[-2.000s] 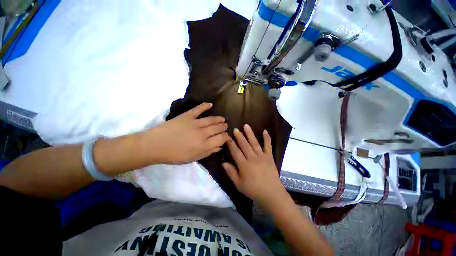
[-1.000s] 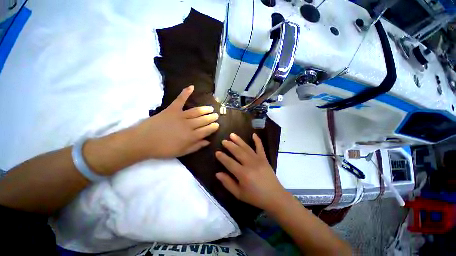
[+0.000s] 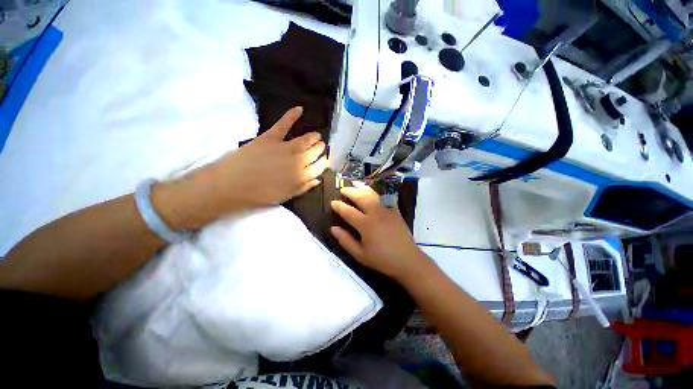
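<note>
A dark brown fabric panel (image 3: 295, 80) with ragged edges lies under the sewing machine's head. My left hand (image 3: 277, 167) rests flat on it, left of the presser foot (image 3: 351, 173), thumb spread. My right hand (image 3: 372, 232) lies on the panel just below the presser foot, fingertips close to it, fingers slightly apart. Neither hand grips anything visible. White fabric (image 3: 228, 296) bunches below my left forearm and spreads over the table at left. The needle point is too small to make out.
The white sewing machine (image 3: 486, 114) with a blue stripe fills the upper right. Dark thread snips (image 3: 530, 271) lie right of the hands. Brown and white strips (image 3: 501, 258) drape over the table edge. A red plastic object (image 3: 653, 346) stands on the floor at lower right.
My right hand has moved up to the presser foot. My left hand has shifted beside the foot, its thumb more spread. The white fabric bunches higher over my lap, and the camera view has shifted.
</note>
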